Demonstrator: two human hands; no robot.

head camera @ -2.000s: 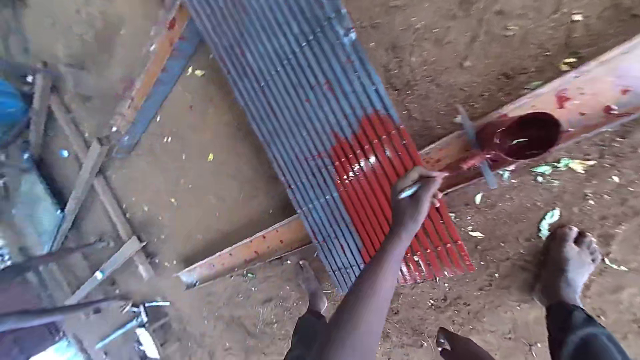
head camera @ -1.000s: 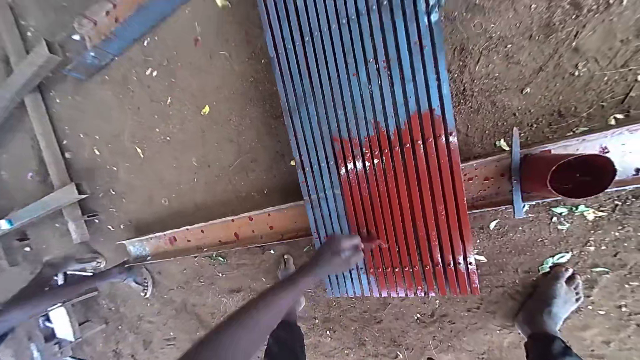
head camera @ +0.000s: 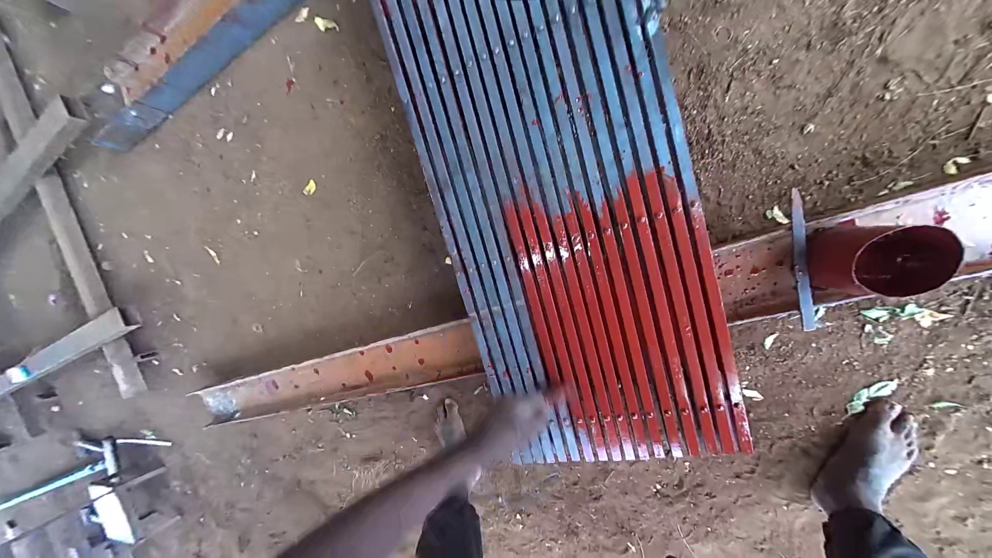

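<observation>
My left hand (head camera: pixel 527 415), blurred by motion, is over the lower left part of a slatted metal panel (head camera: pixel 496 155). It is closed around a paintbrush (head camera: pixel 559 391); only the reddish brush end shows past the fingers, at the border between blue-grey and red slats. Wet-looking red paint (head camera: pixel 635 325) covers the lower right part of the panel, with a ragged upper edge. Higher up, the slats are blue-grey with scattered red drops. A round red-coated container (head camera: pixel 907 260) lies tilted on a metal channel to the right, its mouth facing me. My right hand is out of view.
A rusty, red-spotted metal channel (head camera: pixel 349 376) runs beneath the panel. A flat metal bar (head camera: pixel 802 260) crosses it beside the container. Another blue and orange metal beam (head camera: pixel 194 62) is at upper left, with metal angle pieces (head camera: pixel 77 248) farther left. Bare feet (head camera: pixel 868 457) stand on the dirt near the panel.
My left hand has moved from the panel's right side to its lower left, with the brush. Red now covers more of the lower left slats. Another person's limbs at far left are out of view.
</observation>
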